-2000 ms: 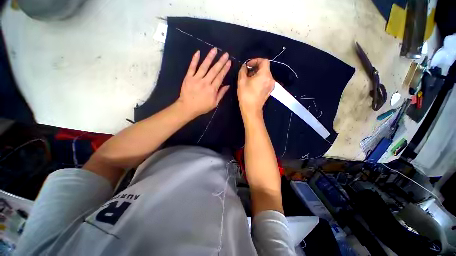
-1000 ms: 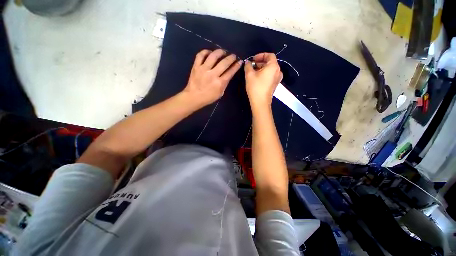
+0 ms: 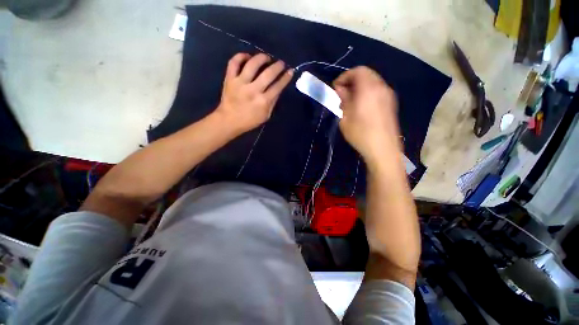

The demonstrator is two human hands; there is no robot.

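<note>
The dark garment panel [image 3: 279, 38] lies on the table, marked with white stitch lines. A white ruler [image 3: 319, 92] lies on it, its rounded end uncovered near the panel's middle and its far end showing past my right forearm. White thread [image 3: 320, 63] runs from my left fingertips towards my right hand. My left hand [image 3: 249, 92] presses the cloth with bent fingers, the thumb side by the stitch line. My right hand [image 3: 367, 105] is blurred above the ruler with its fingers together; a needle in it cannot be made out. A small white piece [image 3: 178, 26] shows at the panel's left edge.
Dark shears [image 3: 475, 95] lie right of the cloth. Beyond them are a white chalk-like piece [image 3: 506, 121], a teal stick [image 3: 493, 142], a green item [image 3: 508, 185] and a dark bar on yellow cloth [image 3: 528, 32]. A red item [image 3: 335, 212] is below the near edge.
My right hand has moved right and towards me, away from the left fingertips, uncovering the ruler's rounded end. My left fingers have bent from lying flat. The cloth appears slightly further left and up.
</note>
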